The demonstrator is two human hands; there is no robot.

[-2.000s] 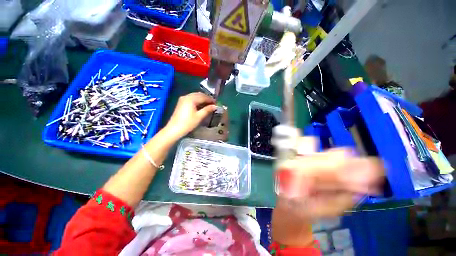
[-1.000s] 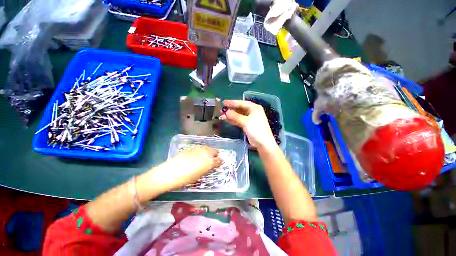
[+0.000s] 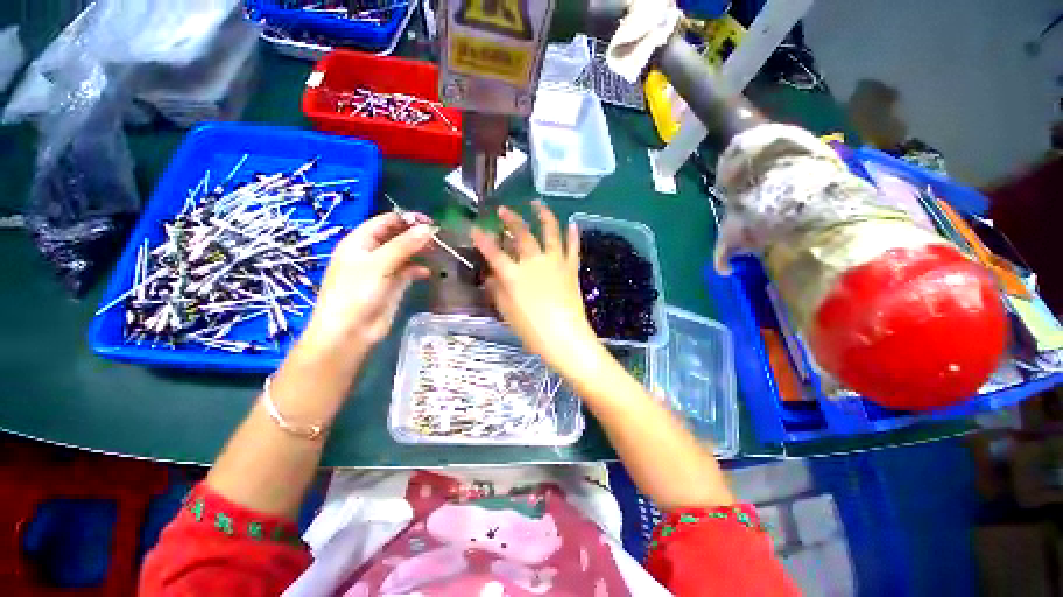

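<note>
My left hand [image 3: 371,274] holds a thin silvery shaft [image 3: 452,250] between thumb and fingers, left of the fixture and slanting down to the right. My right hand [image 3: 536,280] is over the fixture with its fingers spread, and it covers most of the block. Whether its fingertips hold a small ring cannot be seen. The press head [image 3: 492,53] with its yellow label stands behind, its dark ram [image 3: 484,163] pointing down just beyond my fingers. The clear tub of shafts [image 3: 484,437] is nearest me. The clear tub of black rings [image 3: 618,286] is right of my right hand.
A large blue tray [image 3: 117,338] of loose shafts is left, a red tray [image 3: 338,111] behind it. The red lever knob [image 3: 912,327] looms at the right before a blue file box [image 3: 793,402]. A clear empty tub [image 3: 571,140] and clear lid [image 3: 699,379] stand nearby.
My left hand has risen from the shaft tub with a shaft. My right hand has moved slightly left over the fixture, fingers spread. Earlier, it left the lever, which now stands raised at the right.
</note>
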